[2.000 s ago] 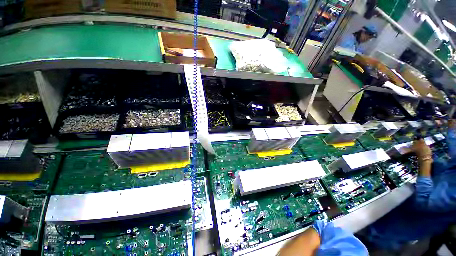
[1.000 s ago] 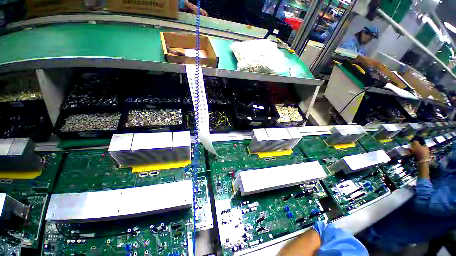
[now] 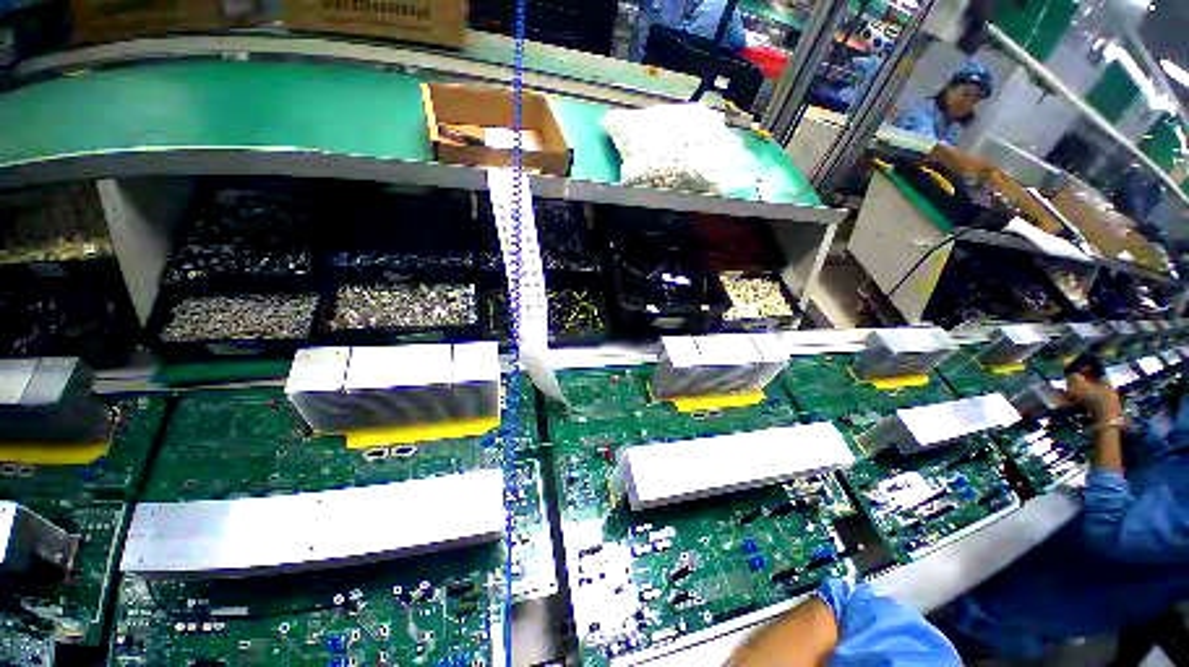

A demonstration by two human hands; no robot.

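Large green circuit boards lie side by side in front of me; the nearest board [image 3: 417, 625] carries a long silver-white heatsink [image 3: 313, 524] and a finned heatsink [image 3: 394, 387] above a yellow strip. The board to its right [image 3: 704, 573] has another long heatsink [image 3: 733, 463] and small blue parts. At the bottom edge, bare skin of what looks like my right wrist or hand [image 3: 785, 638] shows beside a blue sleeve. It is cut off and no fingers show, so its grip is hidden. My left hand is not in view.
A blue coiled cord [image 3: 518, 261] and a white strip [image 3: 520, 254] hang in front of black component bins [image 3: 402, 308]. The green shelf [image 3: 261, 111] holds a cardboard box [image 3: 496, 146] and a whitish bag [image 3: 685, 146]. Another person's hand [image 3: 1093, 397] reaches over boards at the right.
The view has shifted very slightly. The other person's hand at the right has moved a little over the boards. The bare skin and sleeve at the bottom stay almost still.
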